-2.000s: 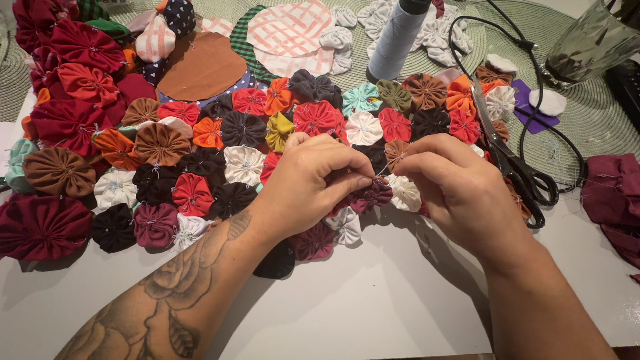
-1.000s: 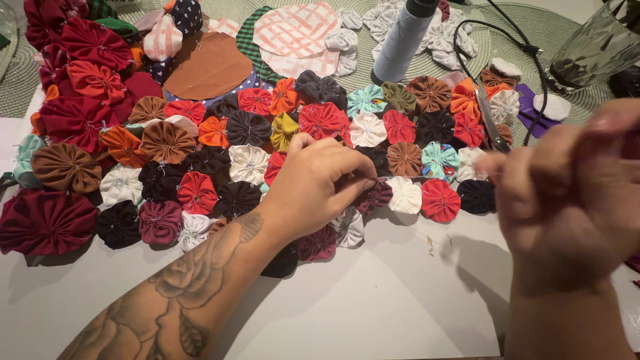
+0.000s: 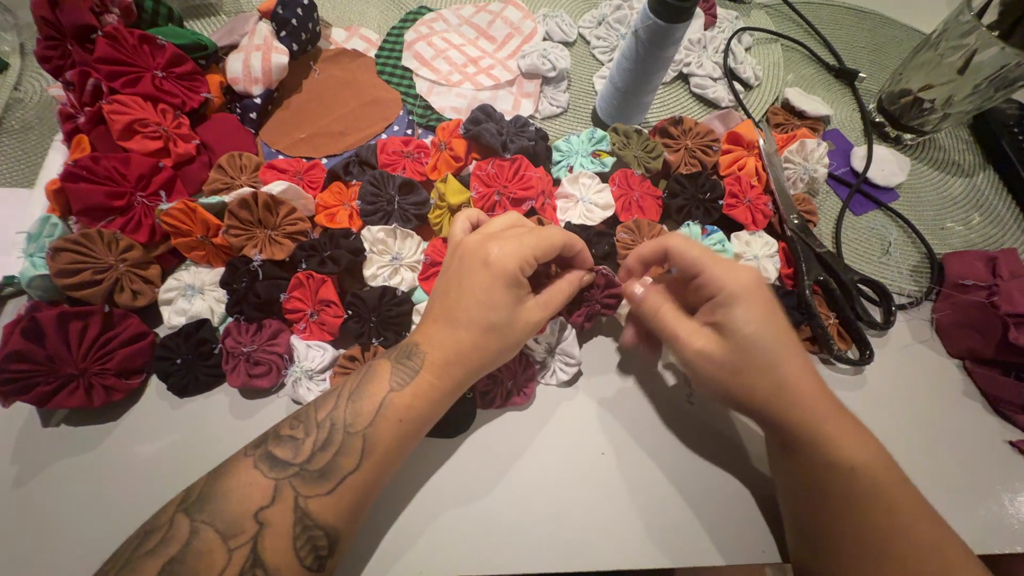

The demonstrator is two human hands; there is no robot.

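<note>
Many gathered fabric yo-yos in red, orange, brown, black and white lie joined in a patchwork across the table. My left hand (image 3: 512, 280) pinches the edge of a burgundy fabric yo-yo (image 3: 594, 298) between thumb and fingertips, near the patchwork's front edge. Just right of that yo-yo is my right hand (image 3: 696, 312), its thumb and index finger brought together by the yo-yo's edge; it is slightly blurred, and whether a needle or thread is between them I cannot tell. Below my left hand's fingers lie a grey-white yo-yo (image 3: 554, 352) and another burgundy one (image 3: 506, 381).
Black-handled scissors (image 3: 824, 268) rest on the patchwork's right end. Behind stand a cone of pale blue thread (image 3: 645, 64) and a glass (image 3: 944, 72). A black cable (image 3: 868, 120) curls over the woven placemat. Cut fabric circles (image 3: 332, 100) lie at the back, burgundy cloth (image 3: 980, 320) at right.
My right hand, raised at the right a second ago, has come back down and left to the burgundy yo-yo. My left hand keeps its pinch at nearly the same place.
</note>
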